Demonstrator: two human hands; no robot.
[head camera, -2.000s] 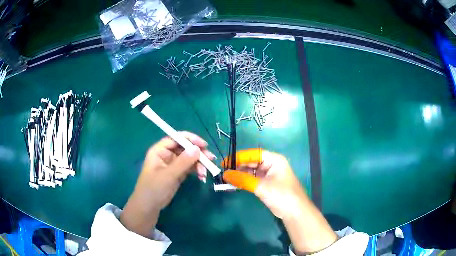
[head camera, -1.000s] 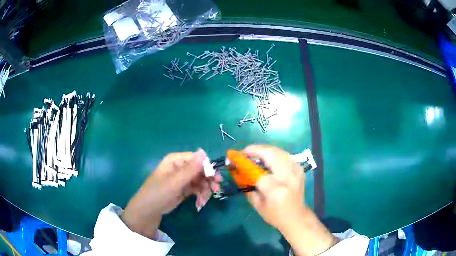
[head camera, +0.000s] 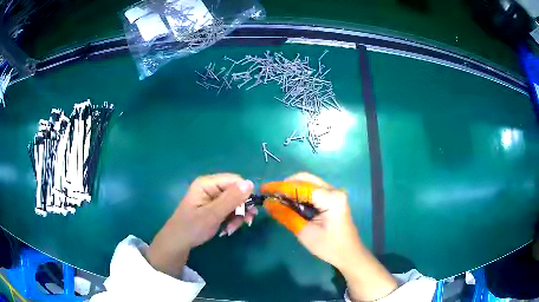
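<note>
My left hand (head camera: 214, 203) holds a small white connector housing (head camera: 240, 209) between thumb and fingers, low in the middle of the view. My right hand (head camera: 316, 215), with orange finger cots (head camera: 286, 221) on thumb and forefinger, pinches black lead wires (head camera: 255, 200) just right of the housing. The wires run from the housing into the right palm, where a dark bunch shows. The white sleeve and the harness's other end are not visible; the right hand may hide them. The fingertips are close together, and the wire tips are too small to tell.
A harness pile (head camera: 64, 159) lies at the left. A loose heap of grey pin-like pieces (head camera: 295, 82) lies beyond the hands, with a few pieces (head camera: 270, 153) nearer. A clear plastic bag (head camera: 168, 35) lies across the metal rail. A dark stripe (head camera: 372, 141) crosses the green surface at right.
The harness has been turned from its slanted position at the left, its sleeve now out of sight. The long upright black wires are now bunched between the hands. The white end seen beyond my right hand is gone from view.
</note>
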